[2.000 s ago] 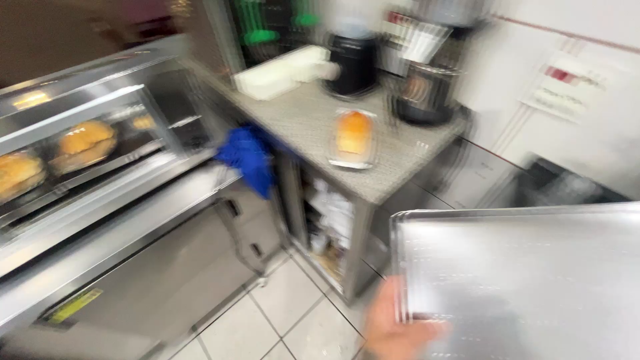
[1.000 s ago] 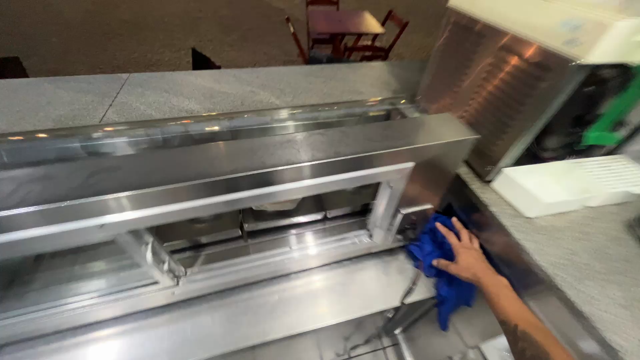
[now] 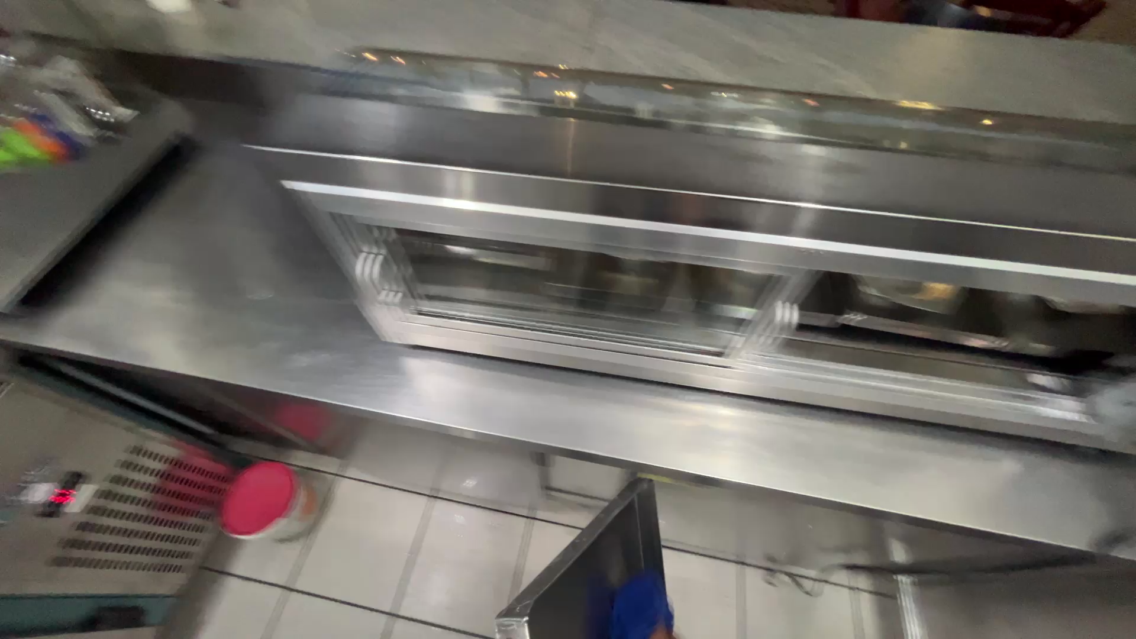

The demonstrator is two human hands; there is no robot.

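A blue cloth (image 3: 641,605) is bunched against the dark face of a metal tray (image 3: 590,568), which is tilted up at the bottom middle. Only a sliver of my right hand (image 3: 661,631) shows at the lower frame edge, holding the cloth. My left hand is out of view. Beyond the tray runs a stainless steel display case (image 3: 550,217) with sliding glass doors and, at its right part, blurred food on trays (image 3: 914,291). Motion blur hides finer detail.
A steel ledge (image 3: 568,422) runs along the case front. At lower left a red-lidded bucket (image 3: 259,500) stands on the tiled floor (image 3: 390,524) beside a vented appliance (image 3: 133,515). Colourful items (image 3: 40,140) lie at upper left. A stone counter (image 3: 710,44) lies behind the case.
The blue cloth, under my right hand at the case's right end a second ago, is now at the tray. The view has swung left along the case.
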